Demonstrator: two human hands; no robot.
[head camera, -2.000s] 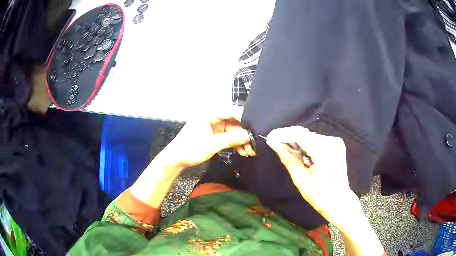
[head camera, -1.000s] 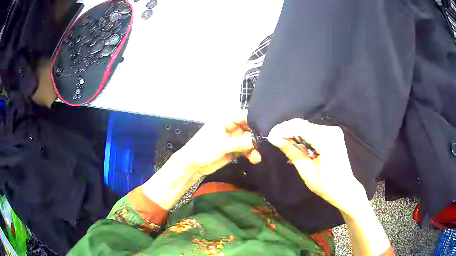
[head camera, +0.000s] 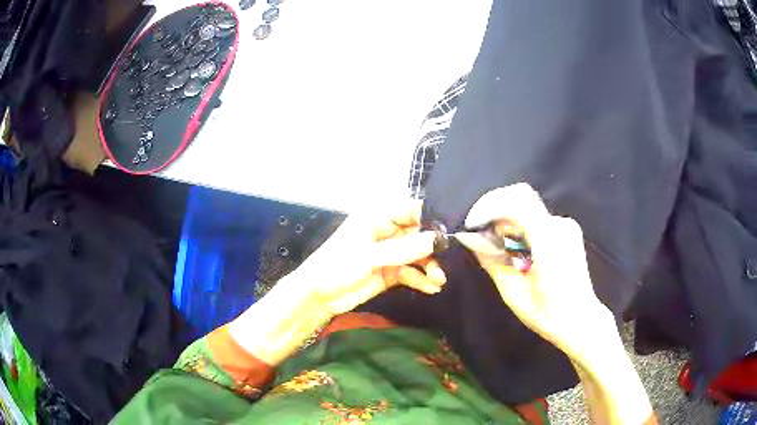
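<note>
The dark jacket (head camera: 573, 124) lies over the table edge and my lap, with plaid lining (head camera: 427, 153) showing along its left edge. My left hand (head camera: 390, 257) pinches the jacket edge, with a dark button (head camera: 439, 239) at the thumb tip. My right hand (head camera: 531, 257) holds a thin bright needle (head camera: 456, 236) between thumb and fingers, its tip at the button. Small snips (head camera: 516, 246) rest inside my right palm, partly hidden by the fingers. Thread cannot be made out.
An oval dark tray (head camera: 217, 95) with a red-pink rim holds many buttons on the white tabletop (head camera: 324, 91). Loose buttons (head camera: 263, 31) lie beside it. A blue crate (head camera: 217, 257) stands below the table edge. Dark garments (head camera: 83, 290) hang at left. A red item (head camera: 720, 380) is at lower right.
The view has shifted, so the tray and table sit further right. Both hands stay together at the jacket edge; my right fingers are more curled, with the needle still between them.
</note>
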